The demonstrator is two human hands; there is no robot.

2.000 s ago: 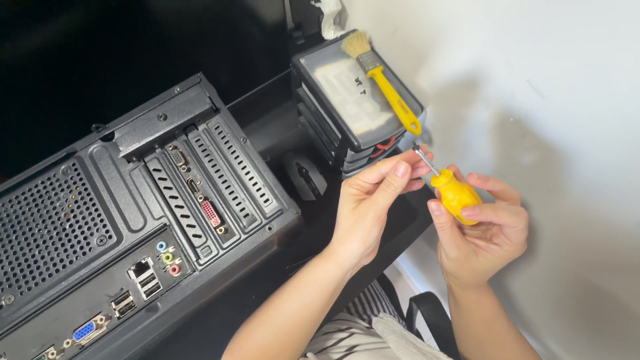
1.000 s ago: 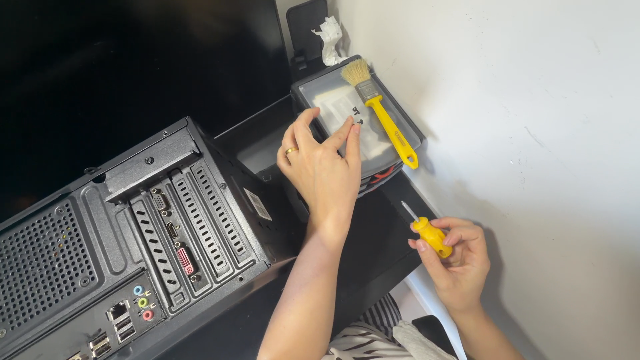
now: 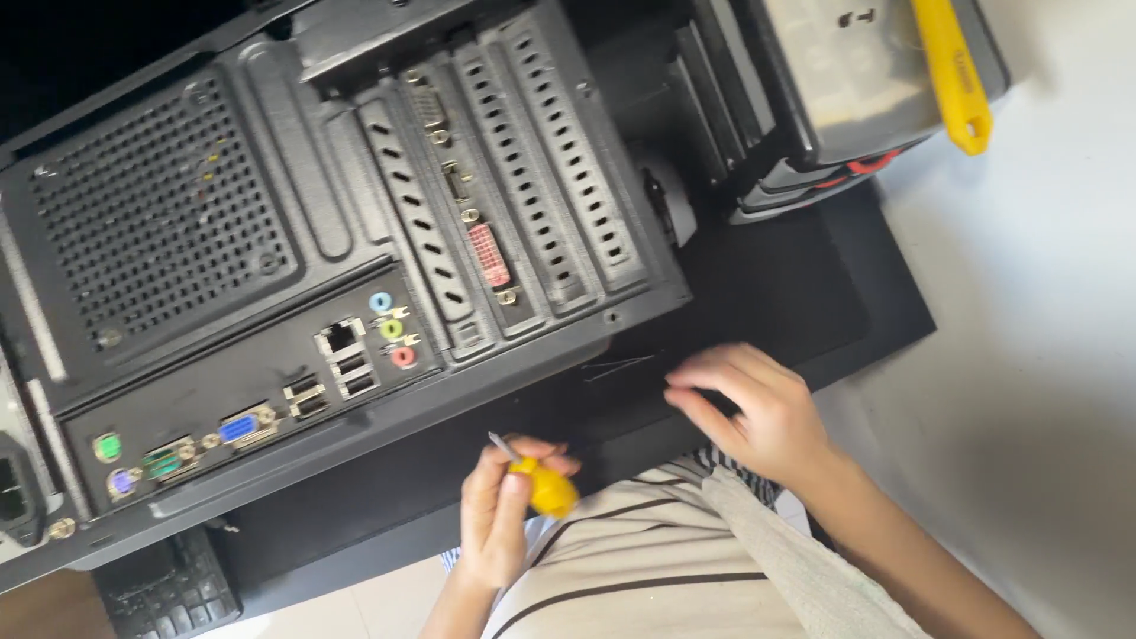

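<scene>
My left hand (image 3: pixel 506 510) holds a stubby screwdriver (image 3: pixel 543 488) by its yellow handle, just below the rear edge of a black computer case (image 3: pixel 311 204). The short metal tip points up and to the left. My right hand (image 3: pixel 754 408) is over the black desk to the right, its fingers curled and apart, with nothing seen in it. The case's back shows a perforated vent (image 3: pixel 164 213), slot covers, a red-pink DVI port (image 3: pixel 488 255), a blue VGA port (image 3: pixel 240 429) and round audio jacks (image 3: pixel 391 328).
A stack of clear-lidded black boxes (image 3: pixel 843 133) stands at the upper right, with a yellow-handled brush (image 3: pixel 954 80) on top. A mouse (image 3: pixel 670 204) lies between stack and case. Part of a keyboard (image 3: pixel 169 577) shows lower left, and a pale wall (image 3: pixel 1047 311) borders the desk (image 3: pixel 763 284).
The screwdriver has passed from my right hand to my left. My left hand has left the box lid and is now below the case. The view has shifted towards the case.
</scene>
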